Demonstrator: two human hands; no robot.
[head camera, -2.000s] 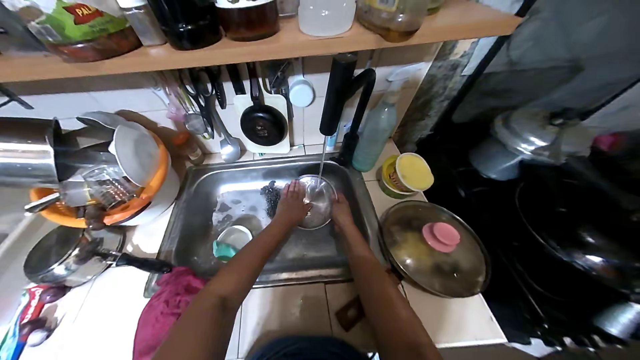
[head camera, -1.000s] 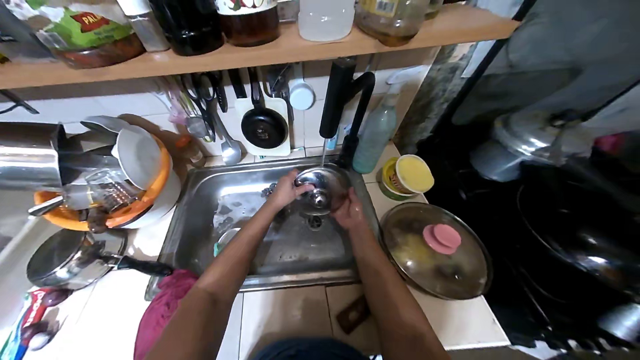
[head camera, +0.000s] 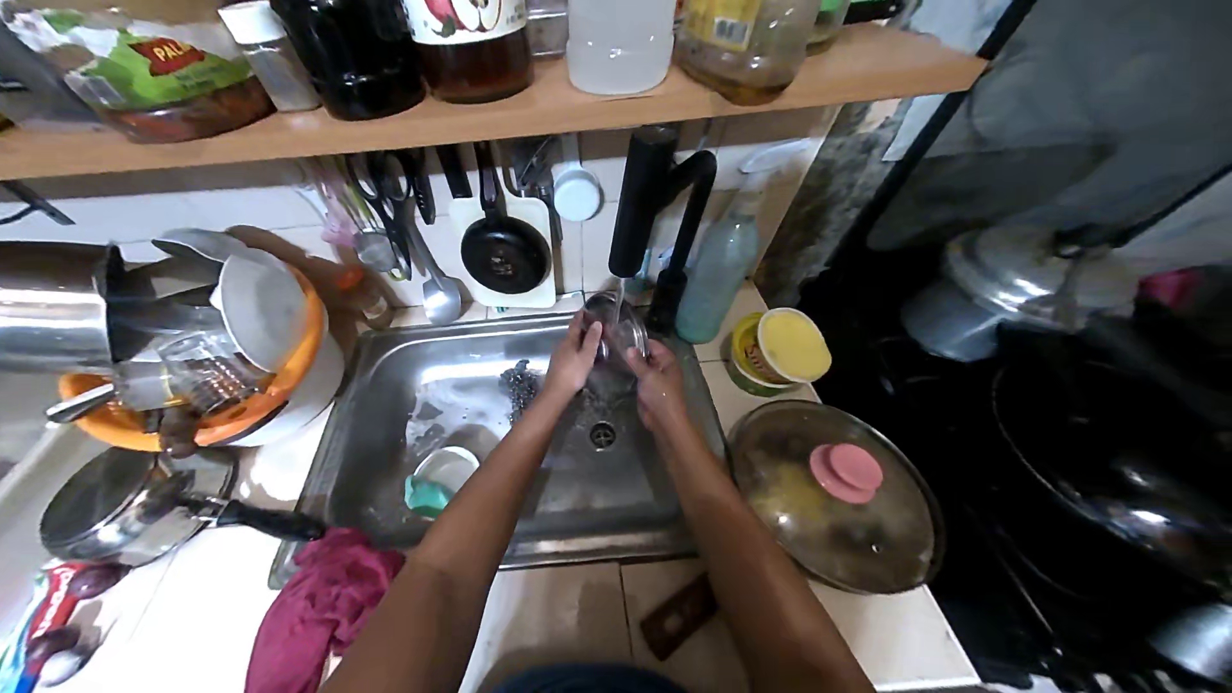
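Both hands hold a shiny metal bowl (head camera: 616, 332) tilted beneath the black faucet (head camera: 643, 207), with water running onto it. My left hand (head camera: 575, 356) grips its left side, and my right hand (head camera: 657, 377) grips its lower right side. The steel sink (head camera: 549, 500) lies below them, its drain (head camera: 603, 436) visible between my forearms. In the sink's left part are a small white bowl (head camera: 449, 467) and a green cloth or sponge (head camera: 426, 496) touching it. A dark scouring pad or mesh (head camera: 520, 385) lies near my left hand.
A glass-lidded pan (head camera: 837, 539), a yellow tub (head camera: 792, 345) and a bottle (head camera: 717, 274) stand right of the sink. An orange basin (head camera: 308, 356) of dishes, a saucepan (head camera: 106, 515) and a magenta cloth (head camera: 322, 606) are at left. A wooden shelf (head camera: 539, 106) crosses above.
The metal bowl was low in the sink two seconds ago, then lifted and turned; now it is tilted more steeply, closer to the faucet. The drain shows more fully.
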